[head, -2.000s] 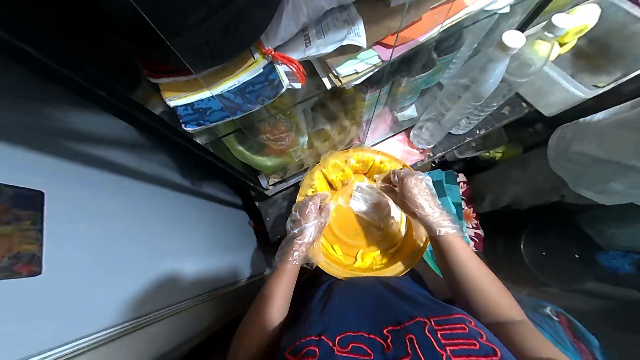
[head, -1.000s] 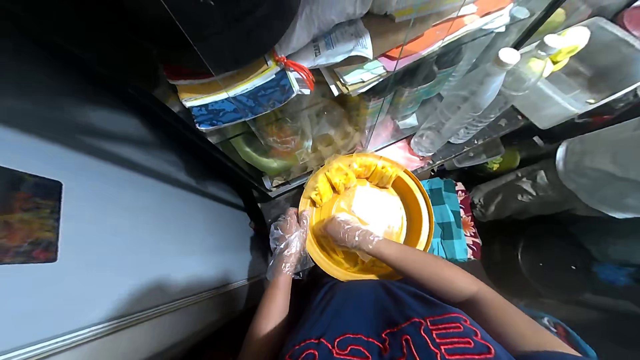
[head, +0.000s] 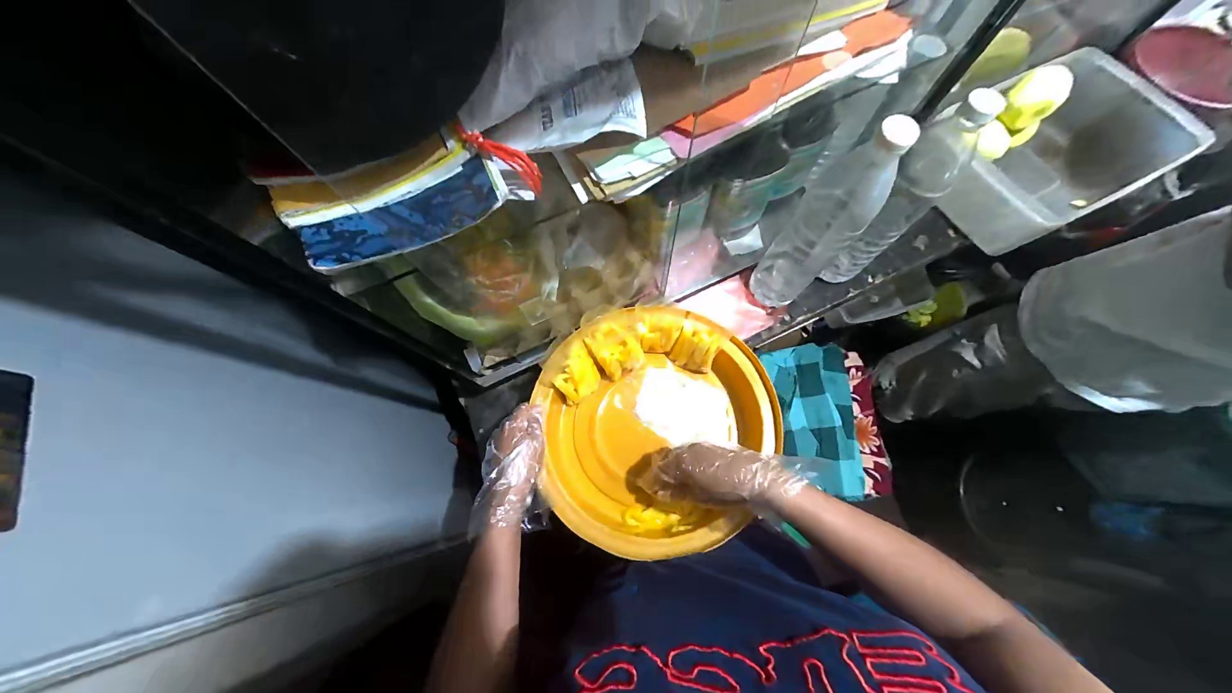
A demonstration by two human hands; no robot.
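Note:
A round yellow plastic basin [head: 597, 452] lies in front of my body. Along its far inner side sit several yellow food pieces [head: 614, 348], and a patch of white material [head: 681, 404] covers part of its floor. More yellow pieces [head: 654, 519] lie at the near side. My left hand [head: 517, 448], in a clear plastic glove, grips the basin's left rim. My right hand [head: 710, 472], gloved the same way, reaches inside with fingers curled downward above the near yellow pieces; whether it pinches any is hidden.
Behind the basin stands a glass-fronted shelf with books [head: 404, 217] and papers. Clear plastic bottles [head: 837, 212] and a translucent bin [head: 1078, 154] are at the upper right. A teal checked cloth [head: 818, 414] lies right of the basin. A pale panel [head: 192, 462] is at the left.
My right hand has moved from the basin's right rim into its inside, then toward the near side. My left hand stays at the left rim. The view has shifted somewhat.

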